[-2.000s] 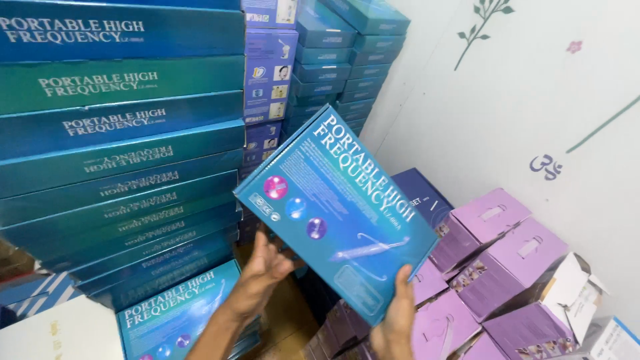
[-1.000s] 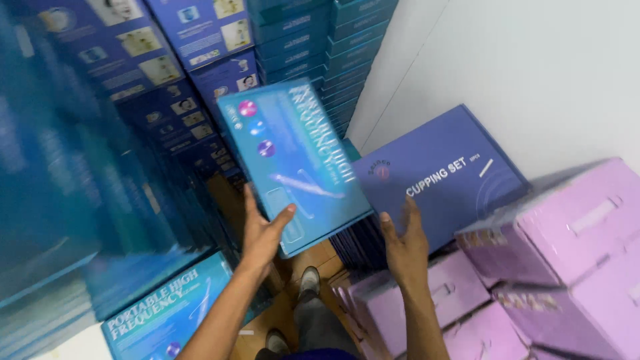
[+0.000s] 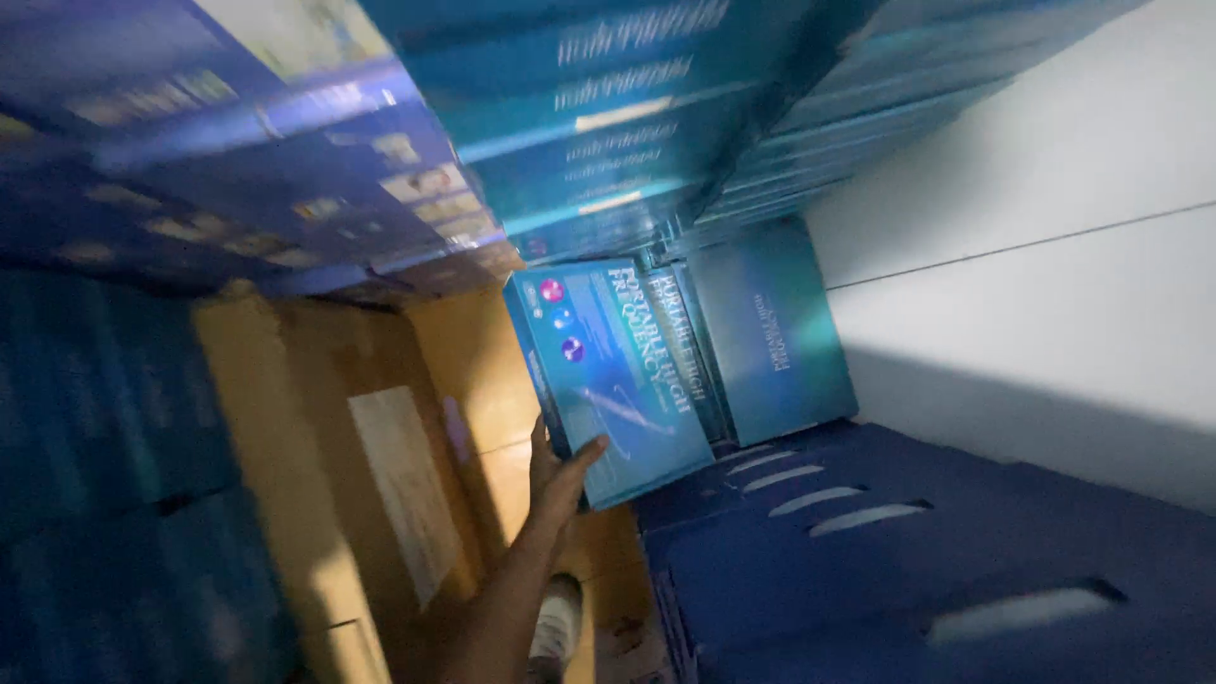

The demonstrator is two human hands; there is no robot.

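Observation:
My left hand [image 3: 562, 475] grips the near left edge of a flat teal-blue cardboard box [image 3: 617, 389], with the thumb on its printed face. Printed on the box are white lettering, three coloured circles and a wand-like device. Its far right edge lies against or just over another teal box [image 3: 698, 351], beside a larger teal box face [image 3: 774, 332] near the wall; whether they touch is unclear. My right hand is out of view.
Stacked teal boxes [image 3: 608, 123] rise behind, with purple-blue boxes [image 3: 285, 180] at the upper left. Dark blue boxes with handle slots [image 3: 912, 551] fill the lower right. A brown carton [image 3: 332, 456] stands left, a white wall [image 3: 1064, 266] right. My shoe [image 3: 558, 613] is on the floor.
The box has moved from in front of me down among the stacks, still in my left hand. My right hand, near the box's right side a second ago, has left the view. The view has swung considerably.

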